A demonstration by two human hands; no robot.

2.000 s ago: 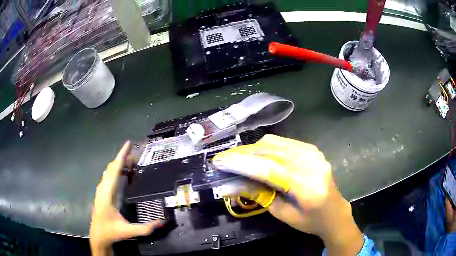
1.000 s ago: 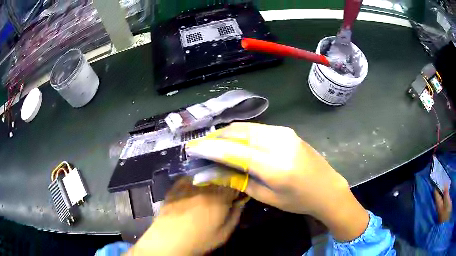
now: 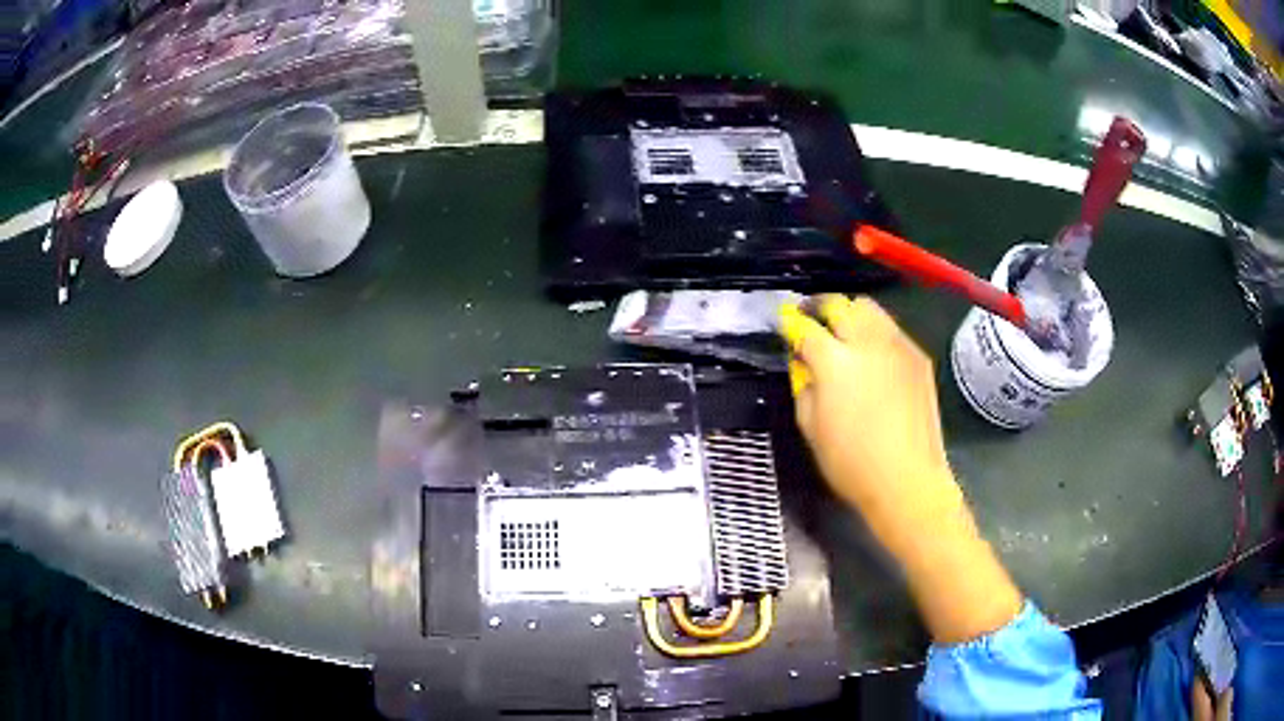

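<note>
The black stencil jig [image 3: 613, 655] lies in front of me. The silvery stencil [image 3: 592, 542], with a small grid opening, lies flat over its middle. A heatsink [image 3: 746, 514] sits in the jig at the stencil's right, its copper heat pipes towards me. My right hand [image 3: 880, 409], with yellow finger cots, grips the right end of the grey squeegee [image 3: 704, 321] behind the jig. My left hand is not in view. Another heatsink [image 3: 225, 514] with a pale base lies on the bench at the left.
The second jig [image 3: 704, 240] stands behind. The paste tub [image 3: 1000, 369] at right holds a red-handled brush [image 3: 936, 271] and a dark red spatula [image 3: 1105, 183]. At left are a translucent cup [image 3: 303, 211] and white lid [image 3: 144, 228]. Wired parts [image 3: 1232, 423] and a person's hand [image 3: 1208, 697] are far right.
The squeegee has moved off the stencil to behind the jig, with my right hand at it. The black stencil plate now lies flat. My left hand has left the picture.
</note>
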